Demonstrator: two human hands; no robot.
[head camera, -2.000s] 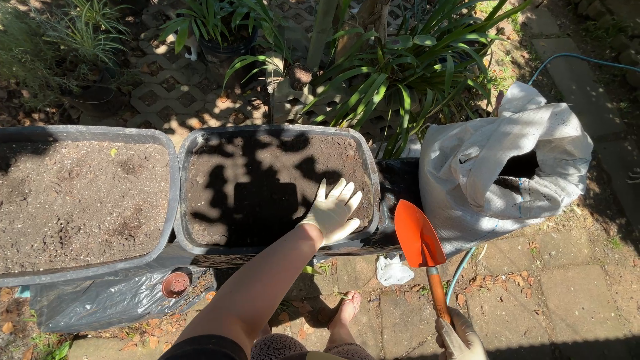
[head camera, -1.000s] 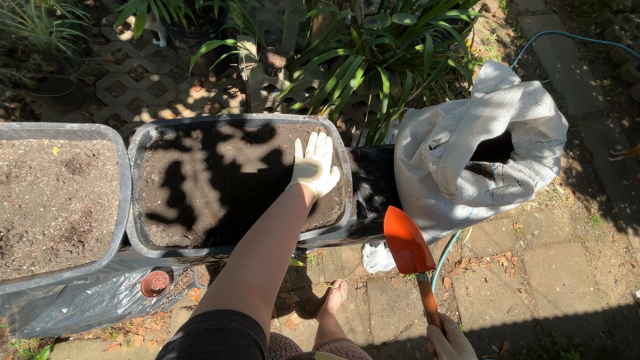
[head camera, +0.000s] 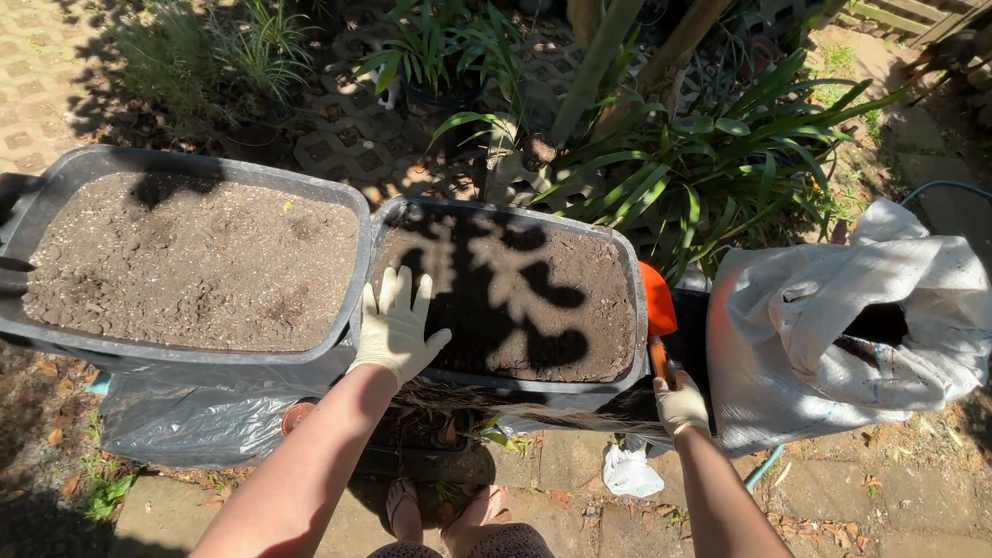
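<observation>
My left hand (head camera: 398, 333), in a pale glove, lies with spread fingers over the near left corner of a soil-filled grey plastic planter (head camera: 632, 310). It holds nothing. In my gloved right hand (head camera: 682, 403) is the wooden handle of a trowel with an orange blade (head camera: 657, 301); the blade is beside the planter's right rim. Shadows fall across the dark soil (head camera: 496, 287). To the left, a second grey planter (head camera: 186, 350) holds paler soil (head camera: 209, 271) with white specks.
A white woven sack (head camera: 775, 349) with a dark opening stands at the right. Leafy plants (head camera: 697, 170) and tree trunks (head camera: 597, 70) are behind the planters. Black plastic sheeting (head camera: 194, 422), a small reddish pot (head camera: 297, 416) and a crumpled white bag (head camera: 632, 470) lie nearer me, by the paving.
My left hand has moved from the right part of the planter to its left end. My right hand has brought the trowel up beside the planter's right rim. The view has shifted left.
</observation>
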